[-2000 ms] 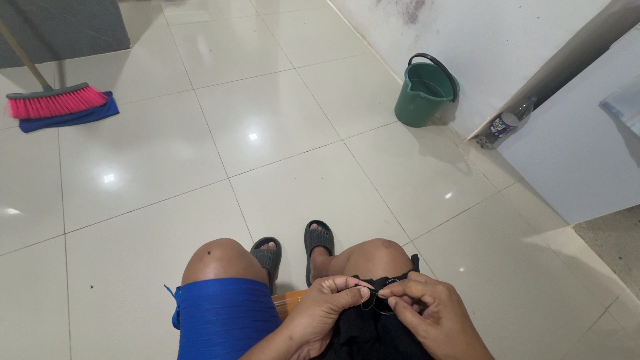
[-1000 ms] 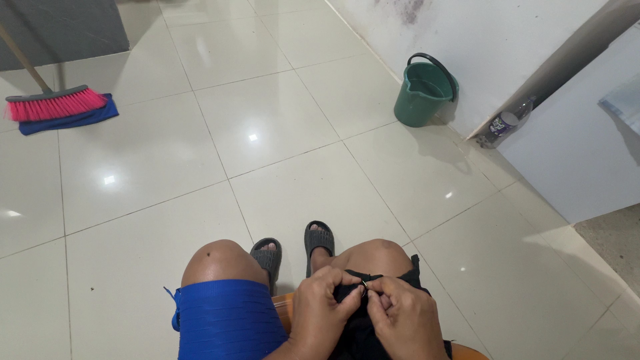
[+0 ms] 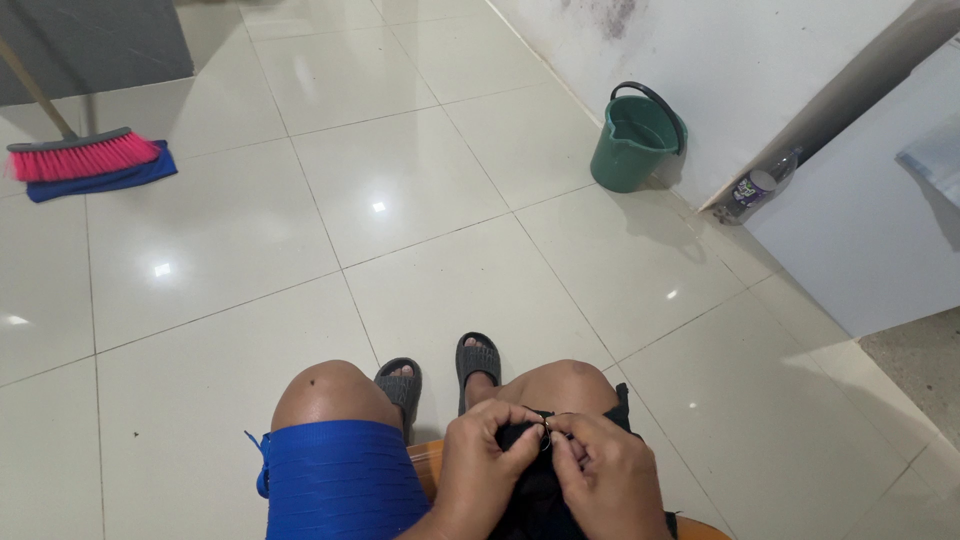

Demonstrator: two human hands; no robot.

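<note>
Black fabric (image 3: 529, 491) lies over my lap at the right thigh, between my hands. My left hand (image 3: 484, 461) pinches its upper edge between thumb and forefinger. Close beside it, fingertips nearly touching, my right hand (image 3: 604, 465) pinches the same spot. A thin, shiny curved piece, like a small wire or thread loop (image 3: 546, 442), shows at the fingertips; its exact kind cannot be told. Blue ribbed fabric (image 3: 341, 480) covers my left thigh, with a loose tie at its side. The lower part of the black fabric is partly hidden by my hands.
An orange seat (image 3: 426, 461) shows beneath me. Dark slide sandals (image 3: 478, 360) are on my feet. A green bucket (image 3: 626, 161) stands by the white wall, near a plastic bottle (image 3: 754, 187). At the left, a pink-bristled broom (image 3: 86, 156) rests on a blue cloth (image 3: 112, 184).
Both hands have drawn closer together over the black fabric since two seconds ago, and the fabric has shifted under them. The bucket and broom have not moved.
</note>
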